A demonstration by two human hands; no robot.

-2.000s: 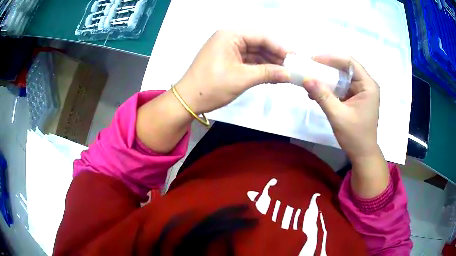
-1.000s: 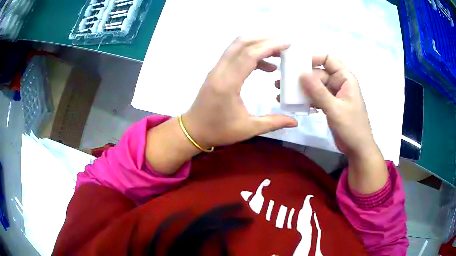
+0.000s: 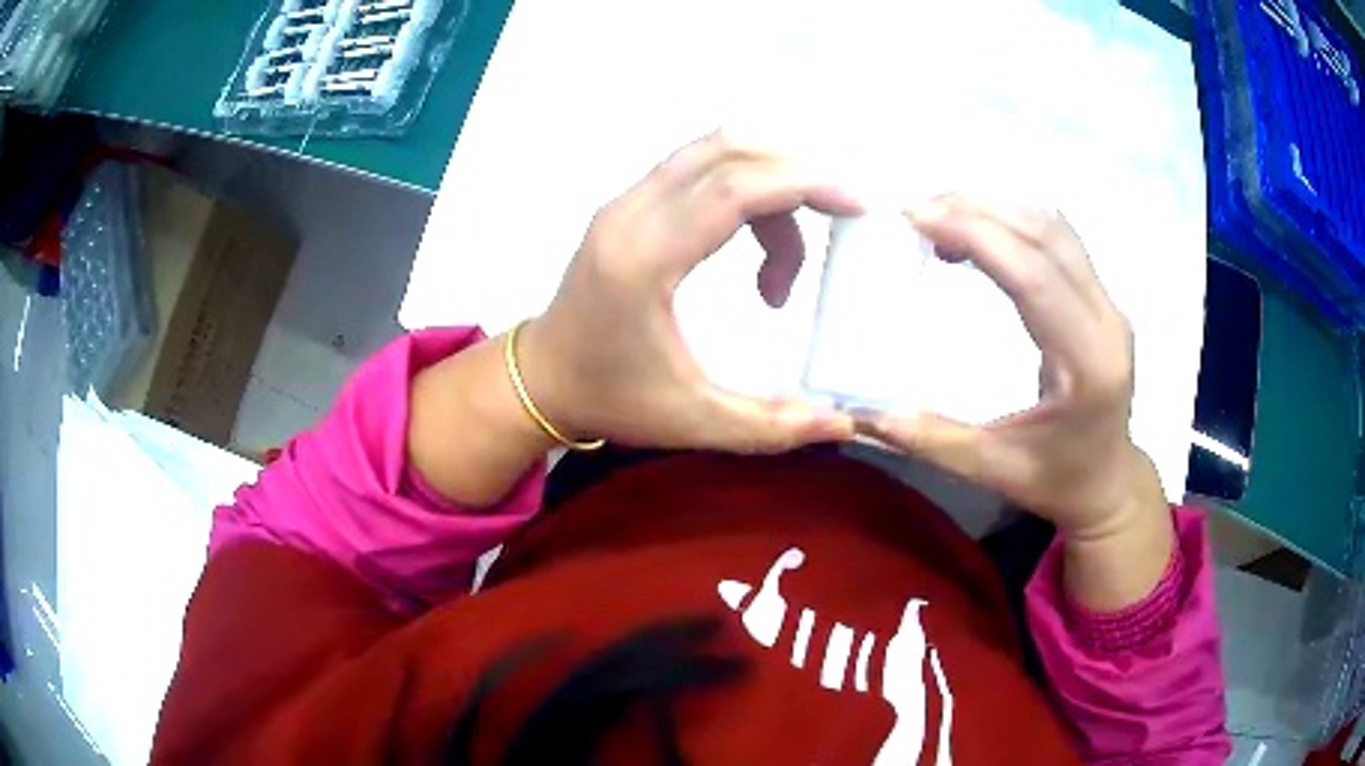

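Observation:
A white plastic housing stands lengthwise between my two hands, over the large white tray. My left hand holds it with fingertips at the far end and thumb at the near end. My right hand grips the same two ends from the other side. Glare blends the housing's right edge into the tray. The near end looks translucent.
A clear blister tray with white parts and dark rods lies at upper left. Blue trays and a black smartphone are at right. A cardboard box and white sheets are low at left.
The housing has turned from sideways to lengthwise and come a little nearer my body. My left hand has closed onto its ends, and my right hand has moved from its side to its ends.

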